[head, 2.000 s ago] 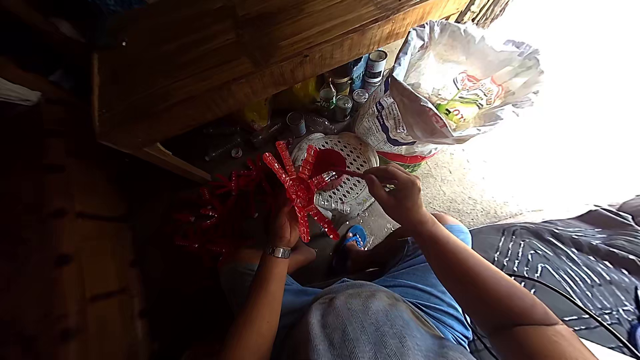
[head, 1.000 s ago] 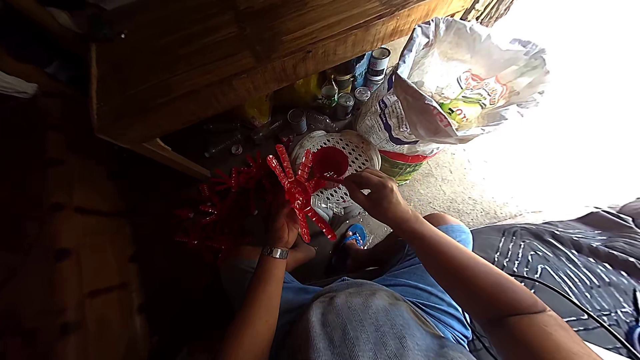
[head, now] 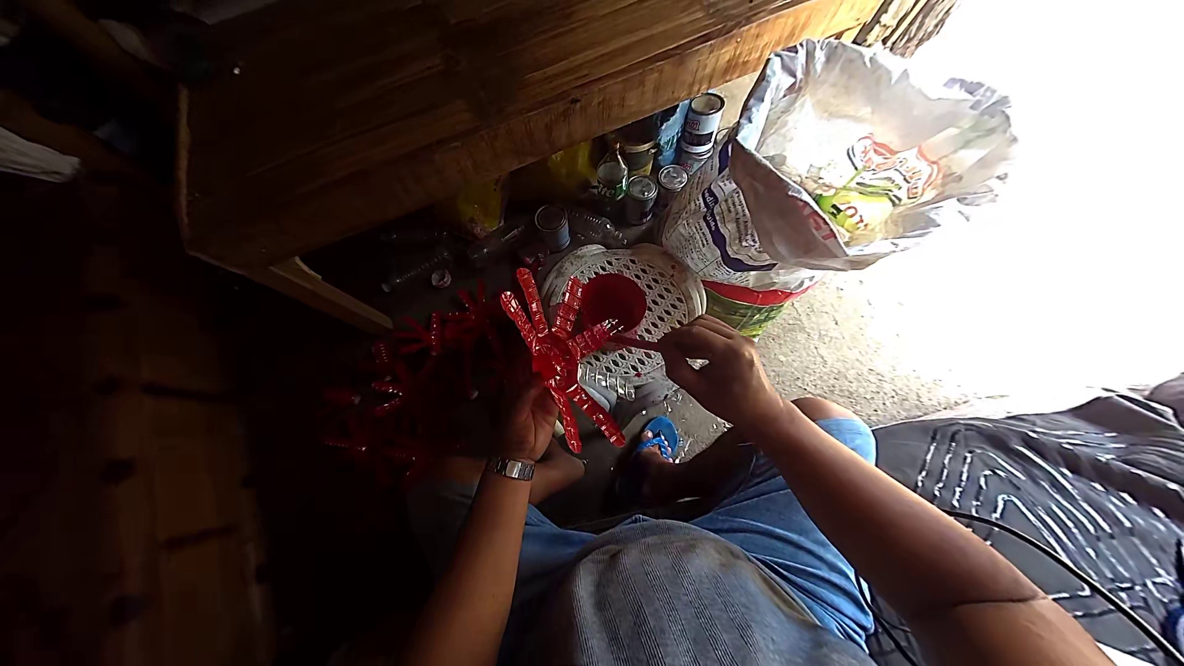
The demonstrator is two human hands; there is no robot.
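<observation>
My left hand [head: 529, 418] holds a red flower-shaped plastic piece [head: 557, 359] from below, its long ribbed arms spread out like petals. The piece looks wet and glossy, and one lower right arm beside it [head: 606, 381] looks clear. In my right hand [head: 720, 363] is a thin brush [head: 638, 343], its tip at the right-hand arm of the piece. Behind them a red container [head: 614, 303] rests on a white perforated plastic stool [head: 671, 301]. More red pieces of the same kind [head: 407, 379] lie in shadow to the left.
A wooden bench [head: 444, 120] runs across the top, with cans [head: 640, 198] and clear plastic bottles [head: 592, 225] under its edge. A large open sack [head: 786, 203] stands right of the stool. Dark patterned fabric [head: 1045, 472] and a black cable [head: 1064, 564] lie at the right.
My right hand has shifted slightly, with the brush still at the red piece. The left hand keeps its hold, and the piece has turned a little.
</observation>
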